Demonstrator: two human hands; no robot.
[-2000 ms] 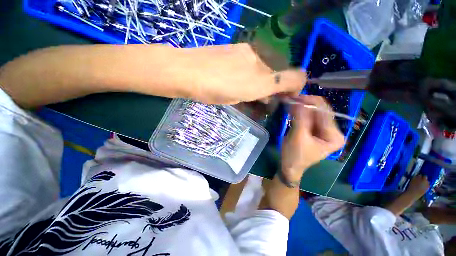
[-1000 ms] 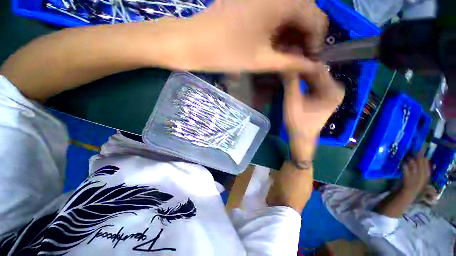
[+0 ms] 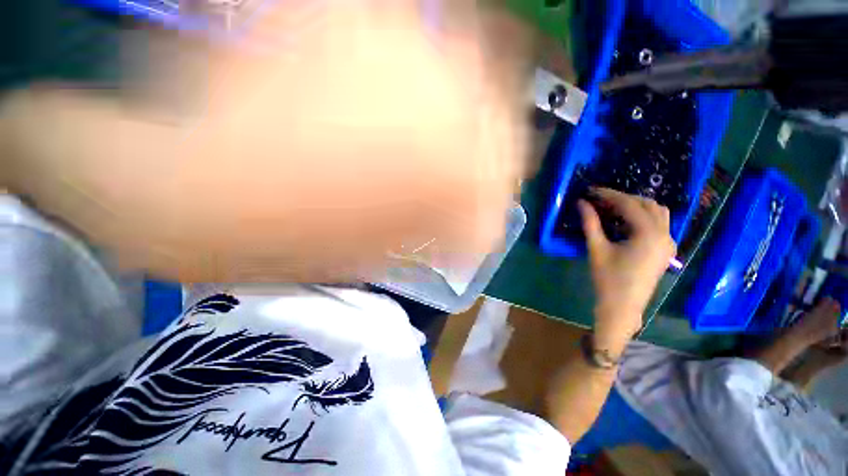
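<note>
My left hand (image 3: 390, 139) is a large blur close to the camera; its fingers and anything in them cannot be made out. It covers most of the clear plastic tub (image 3: 462, 296), whose right end and a pale piece inside show. My right hand (image 3: 632, 246) is at the near end of the blue bin (image 3: 562, 244) of small black rings (image 3: 637, 112). Its thumb and fingers are bent down among the rings, and whether they hold one cannot be seen. A few shiny rings show in the bin.
A dark tapered bar (image 3: 688, 71) reaches in from the right above the ring bin. A silver plate with a dark hole (image 3: 557, 97) lies left of the bin. Farther right are another blue bin (image 3: 735, 256) and a neighbour's hand (image 3: 818, 325).
My hands were close together over the bench and are now apart. My left hand has come nearer the camera and over the tub; my right hand has moved into the ring bin.
</note>
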